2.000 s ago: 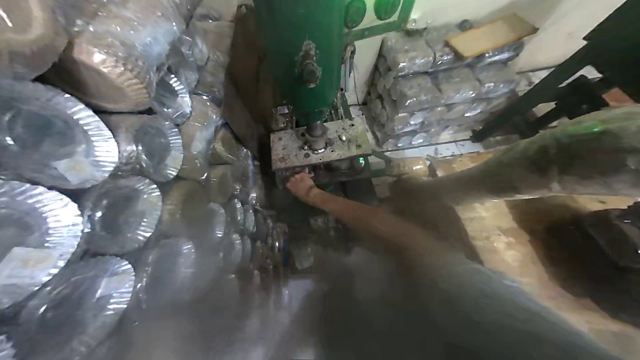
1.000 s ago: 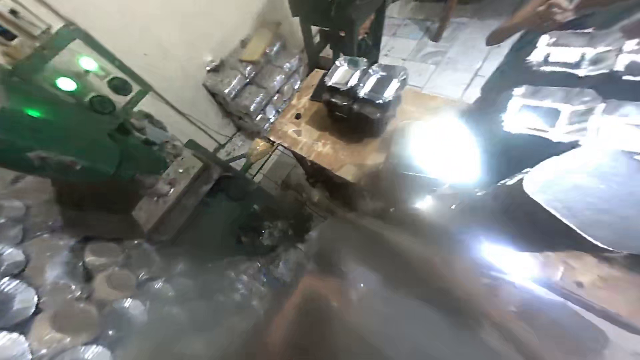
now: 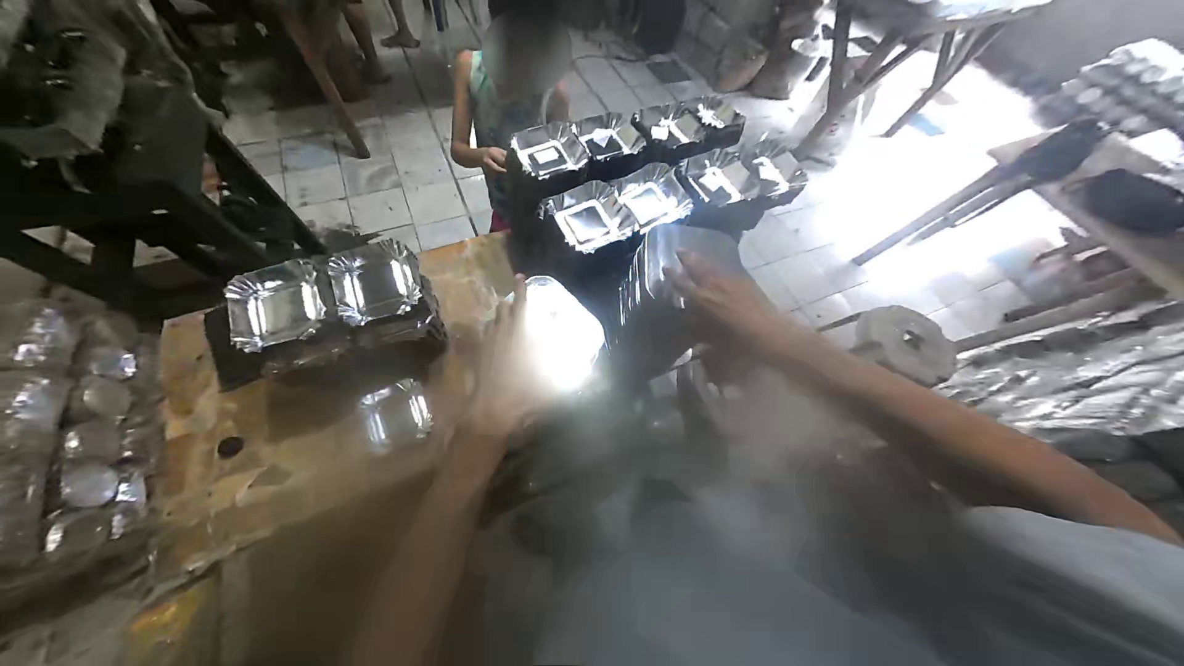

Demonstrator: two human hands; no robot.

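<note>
My left hand (image 3: 509, 370) is at the left side of a bright, square-cornered silver foil plate (image 3: 559, 331), its fingers along the rim. Right of it stands a tilted stack of silver plates (image 3: 661, 282), and my right hand (image 3: 717, 291) rests against that stack's far right part. Glare and blur hide how firmly either hand grips. Left of my left hand, stacks of square silver plates (image 3: 375, 282) sit on the wooden table (image 3: 305, 472). A single silver plate (image 3: 396, 414) lies nearer me. Several more stacks of silver plates (image 3: 590, 220) stand beyond my hands.
A person (image 3: 481, 139) stands behind the far stacks. A dark machine frame (image 3: 166, 185) is at the left, beside wrapped plate bundles (image 3: 83, 444). A round, pale object with a central hole (image 3: 906, 344) and plastic-wrapped goods (image 3: 1091, 370) lie at the right.
The view has swung far right, from the green machine to the table. My hand, earlier at the machine's metal plate, is away from it; both hands are now at silver plates.
</note>
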